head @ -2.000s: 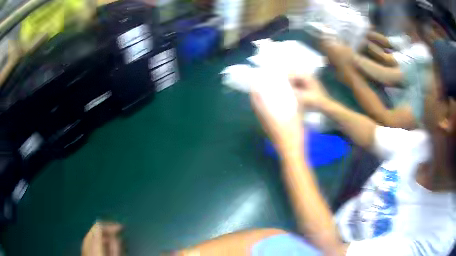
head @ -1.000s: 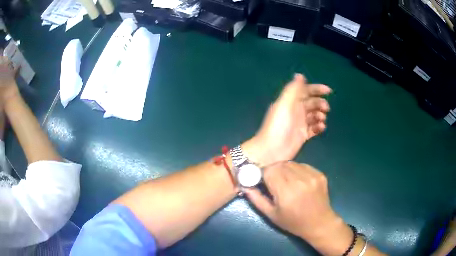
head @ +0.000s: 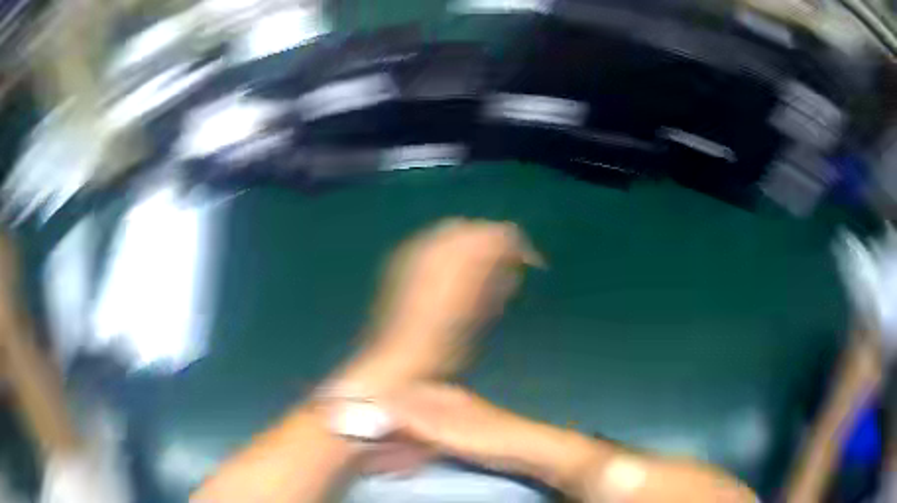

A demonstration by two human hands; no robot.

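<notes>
The frame is heavily blurred. My left hand (head: 454, 280) is over the green tabletop near the middle, holding nothing that I can see. Its fingers look partly curled, but blur hides their exact shape. A wristwatch (head: 361, 419) with a pale round face is on my left wrist. My right hand (head: 428, 418) lies across the left wrist, with its fingers at the watch. The finger ends are blurred and partly hidden.
White long cartons (head: 157, 275) lie on the green tabletop (head: 629, 305) at left, a pale pouch (head: 69, 275) beside them. Black boxes (head: 629, 93) with white labels line the far side. Other people's arms show at the left (head: 29, 359) and right (head: 836, 418) edges, near something blue (head: 864, 434).
The view has swung so that the black boxes span the far side and both side neighbours show. My right hand stays at the left wrist. My left fingers look more curled than before.
</notes>
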